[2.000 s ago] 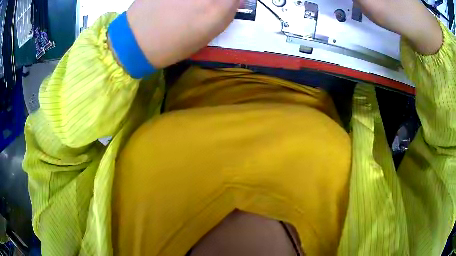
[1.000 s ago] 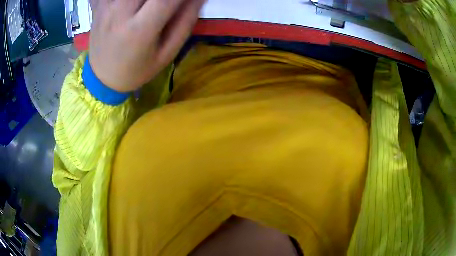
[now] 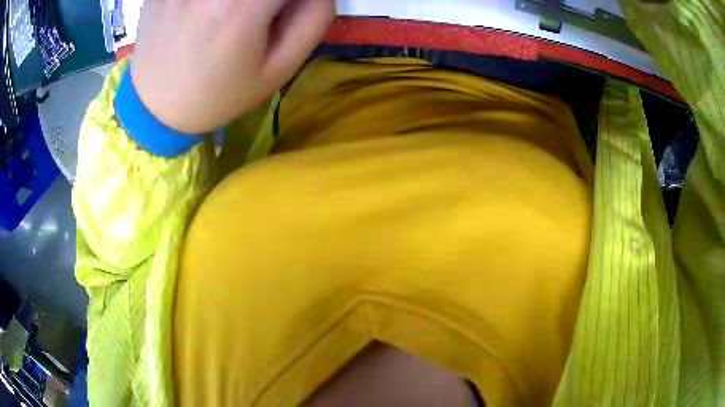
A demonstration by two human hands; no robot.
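Observation:
The white display back panel (image 3: 445, 11) shows only as a strip along the top of the view, with a red band (image 3: 445, 38) along its near edge. A narrow metal rail (image 3: 584, 19) lies on it at the upper right. My left hand (image 3: 219, 60), with a blue wrist strap (image 3: 149, 121), is over the panel's near left edge. Its fingertips are cut off by the top edge, so what it holds is hidden. My right hand is out of the picture; only its yellow-green sleeve (image 3: 684, 56) shows at the upper right.
A dark green mat (image 3: 79, 40) with a small bundle of wires (image 3: 54, 49) is at the upper left. Below it are a pale rounded surface (image 3: 67, 123) and a blue crate (image 3: 28, 171). Blurred items stand at the lower left.
My left hand has moved left and down from over the panel. My right hand has gone out of the top. Less of the panel shows.

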